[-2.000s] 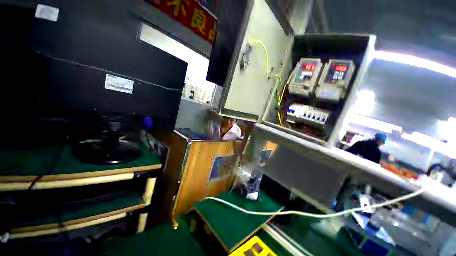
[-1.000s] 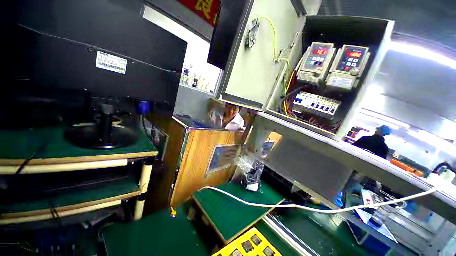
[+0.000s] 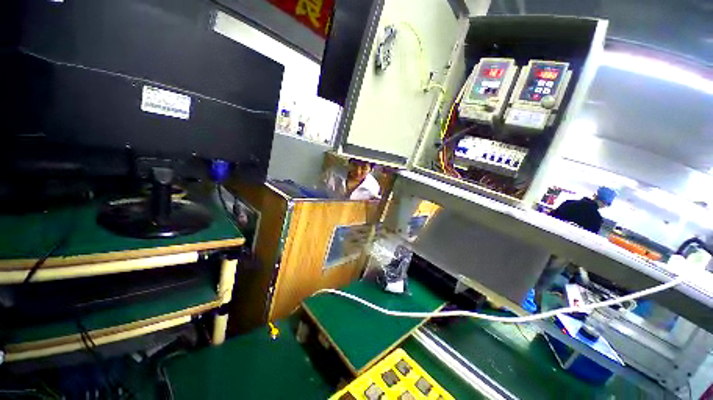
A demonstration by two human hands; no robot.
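No hand is in the picture. Nearest in front of me, a yellow parts tray [image 3: 358,388] is cut off by the bottom edge, with several small dark square modules [image 3: 403,366] in its pockets. Behind it stands a small raised bench stand [image 3: 356,326] with a green top and wooden edge. A clear plastic parts bag [image 3: 396,269] with dark contents sits at the stand's back. A white cable [image 3: 406,314] hangs in a curve across the stand and off to the right.
A black monitor [image 3: 86,86] stands on a green-topped shelf [image 3: 47,234] at left. An open electrical cabinet [image 3: 512,109] is above right. A wooden partition [image 3: 309,250] is in the middle, with a person [image 3: 363,186] behind it. Another person [image 3: 582,212] is at far right. A blue bin [image 3: 582,363] is at lower right.
The view has shifted, so more of the yellow tray and its modules shows at the bottom. The cabinet and monitor sit higher in the picture. No hand appears in any frame.
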